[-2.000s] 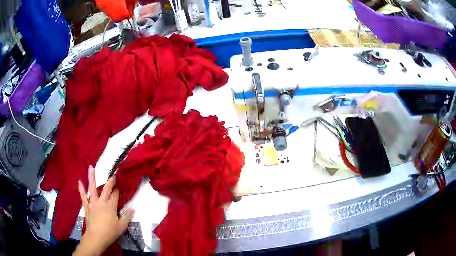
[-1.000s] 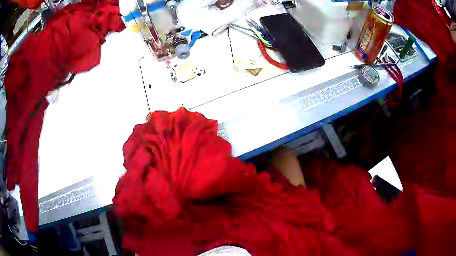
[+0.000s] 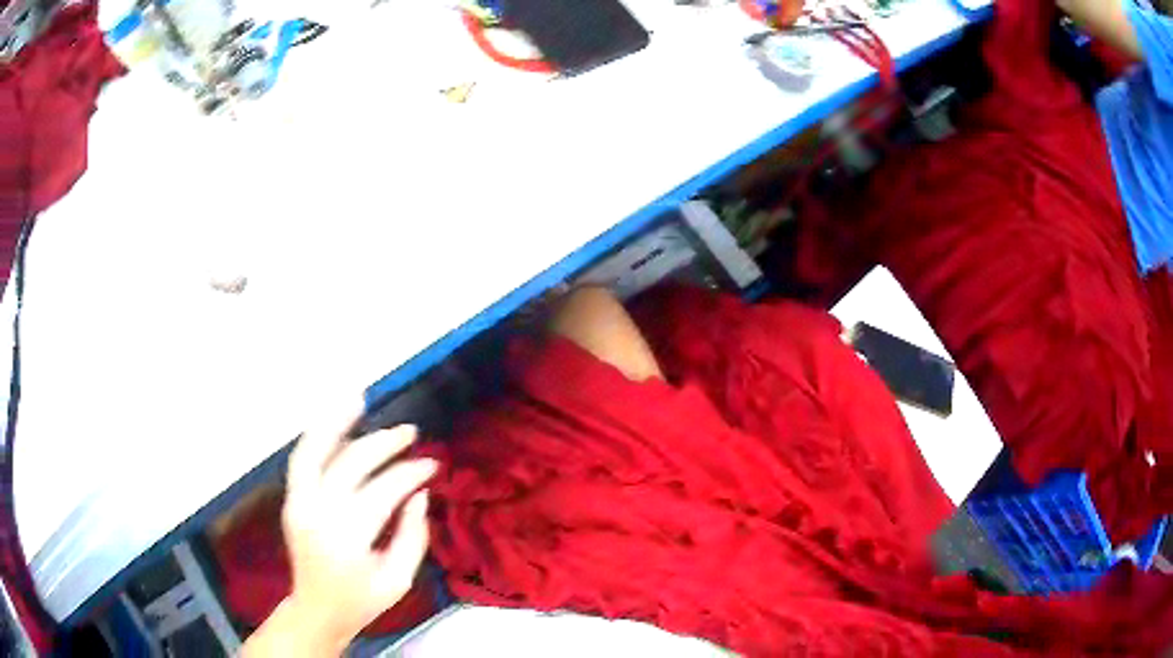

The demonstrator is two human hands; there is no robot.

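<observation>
Red knit fabric (image 3: 695, 476) lies in loose folds below the table's front edge, spread over the lower middle and right. My left hand (image 3: 356, 508) is at the lower left, in front of the table edge and beside the fabric's left end. Its fingers are half bent and apart, and I see no cloth clearly gripped in it. My right hand is not in view. More red fabric (image 3: 45, 109) lies on the table at the far left.
The white table (image 3: 296, 193) has a blue front edge. A phone (image 3: 585, 32) lies at its back. Blurred machine parts (image 3: 225, 58) show at upper left. At right are hanging red fabric (image 3: 1029, 270), a white board (image 3: 926, 444) with a dark object, a blue basket (image 3: 1048, 527) and another person's blue sleeve (image 3: 1145, 142).
The view has swung right and down. The gathered red bundle has left the tabletop and lies lower, spread out. My left hand, out of view a second ago, shows again at the table edge.
</observation>
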